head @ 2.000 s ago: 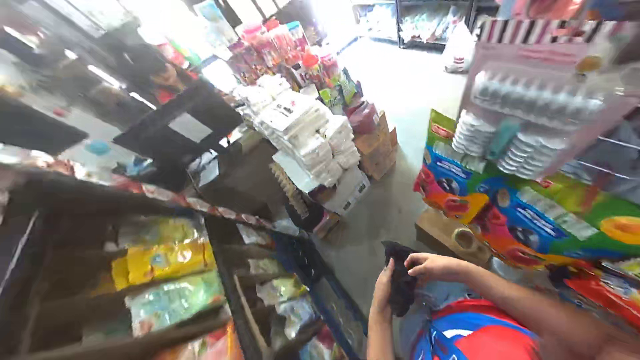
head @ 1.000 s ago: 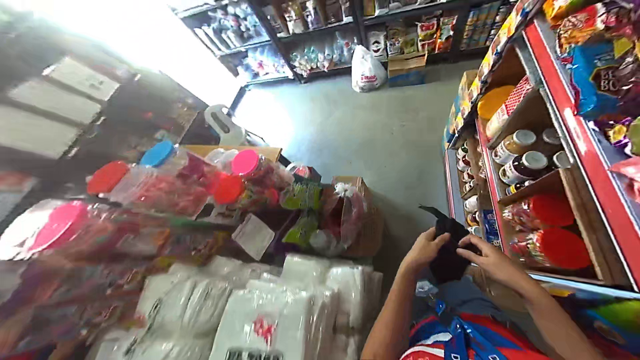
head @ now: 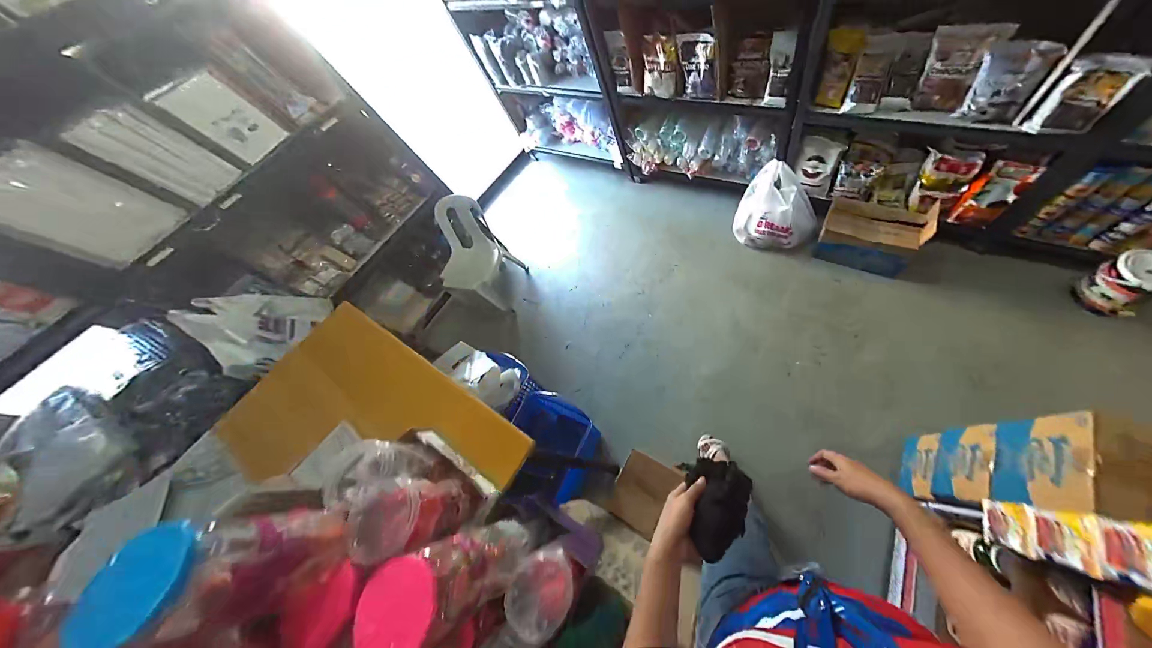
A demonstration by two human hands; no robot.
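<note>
My left hand (head: 679, 522) grips a bunched black cloth item (head: 719, 509) at its left side, above my jeans and in front of my red and blue top. My right hand (head: 841, 474) hangs in the air to the right of the cloth, away from it, fingers partly curled, with nothing seen in it. A cardboard box with blue bands (head: 999, 463) is the nearest thing to the right of that hand. One shoe (head: 712, 447) shows just beyond the cloth.
Clear plastic jars with a blue lid (head: 135, 585) and pink lids stand at lower left, beside an open cardboard box (head: 378, 387) and a blue plastic basket (head: 553, 436). A white plastic chair (head: 470, 243), a white plastic bag (head: 774, 209) and stocked shelves (head: 801, 108) stand farther off.
Both hands were on the black cloth before; now my right hand is off it, out to the right, and my left hand alone holds it. The view has swung widely across the shop.
</note>
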